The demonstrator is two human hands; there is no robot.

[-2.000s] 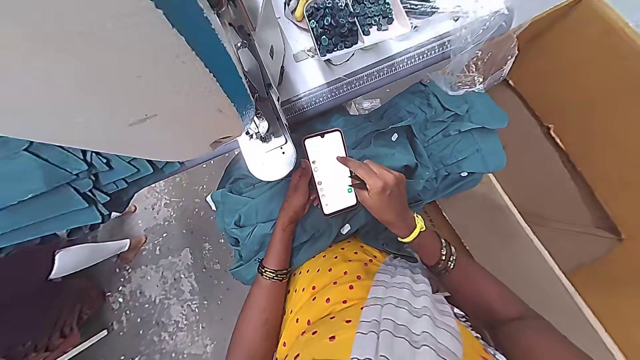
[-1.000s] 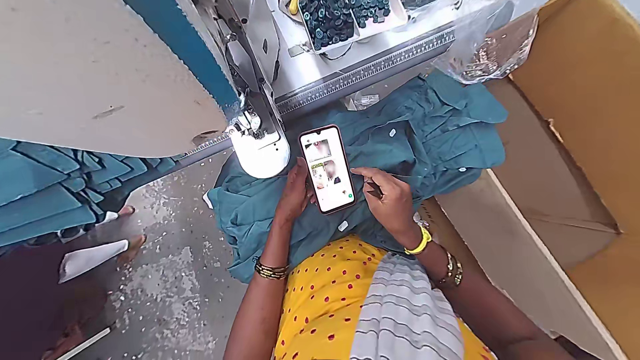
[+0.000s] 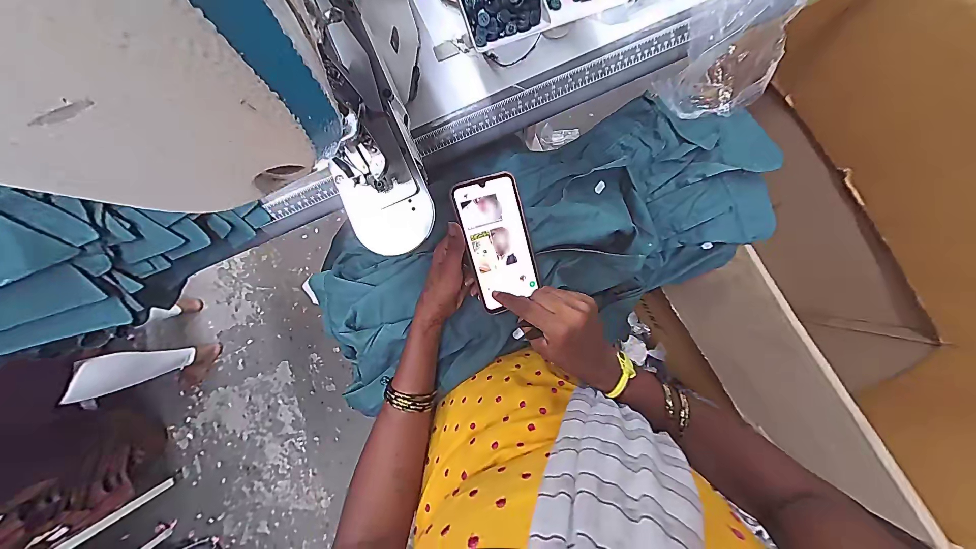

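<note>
My left hand [image 3: 444,280] holds a smartphone [image 3: 499,248] by its left edge, its lit screen facing up with pictures on it. The index finger of my right hand [image 3: 563,326] touches the lower part of the screen; a small white-tipped item, too unclear to name, shows below that hand's fingers. Teal garments [image 3: 656,206] lie bunched under the phone and both hands, across my lap. Just left of the phone's top is the white rounded bed of a button-sewing machine [image 3: 389,217].
A measuring tape strip [image 3: 557,95] runs along the table's front edge. Behind it stands a tray of dark buttons [image 3: 503,23]. A plastic bag [image 3: 724,69] hangs at the table's right. An open cardboard box [image 3: 877,206] fills the right side. Stacked teal pieces [image 3: 61,267] and another person's feet [image 3: 200,366] are at left.
My right hand has moved from the phone's right side to the bottom of its screen. The screen content has changed since two seconds ago. My left hand still holds the phone.
</note>
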